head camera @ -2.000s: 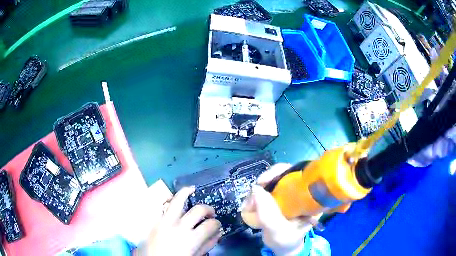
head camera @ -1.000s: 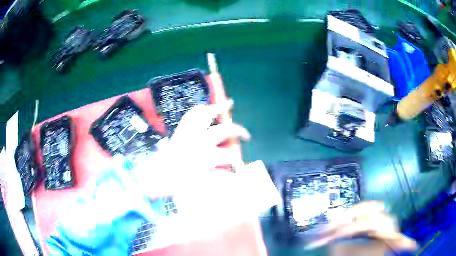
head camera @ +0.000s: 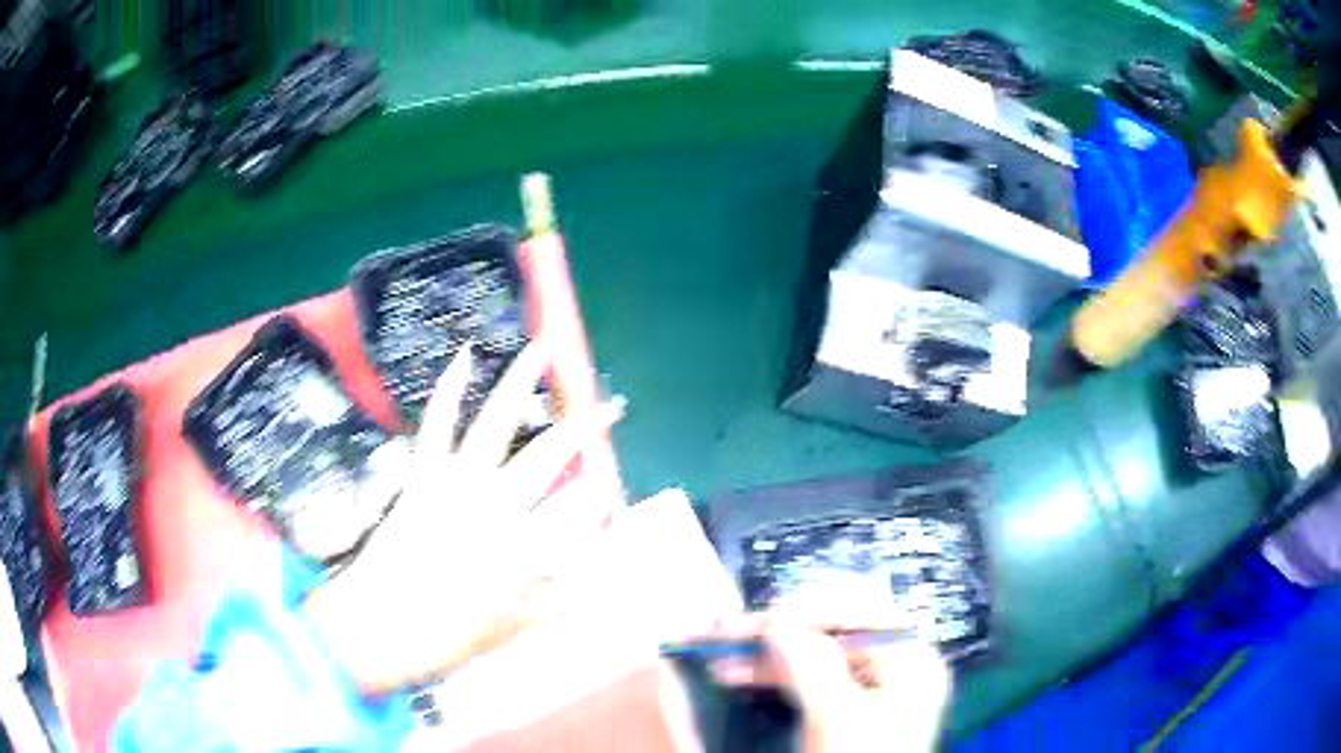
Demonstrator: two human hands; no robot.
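Observation:
The circuit board in its black housing (head camera: pixel 868 566) lies on the dark fixture plate (head camera: pixel 735 508) at the lower middle. My left hand (head camera: pixel 471 515) is over the pink mat (head camera: pixel 191 633), fingers spread, in front of a waiting housed board (head camera: pixel 441 316); it shows nothing held. My right hand (head camera: pixel 868 699) is at the near edge of the worked board, blurred and cut off by the bottom edge. A dark shape lies between its fingers; I cannot tell whether it is held. The orange screwdriver (head camera: pixel 1177 265) hangs at the upper right, away from both hands.
The white-grey screw feeder (head camera: pixel 912 331) stands behind the fixture, with a blue bin (head camera: pixel 1132 184) beyond it. More housed boards (head camera: pixel 96 500) lie on the mat at left. Black units (head camera: pixel 302 115) lie at the far left. A pale card (head camera: pixel 662 552) lies beside the fixture.
The view has swung left. My right hand has let go of the screwdriver, which now hangs free. My left hand has moved from the worked board to the mat and has spread its fingers.

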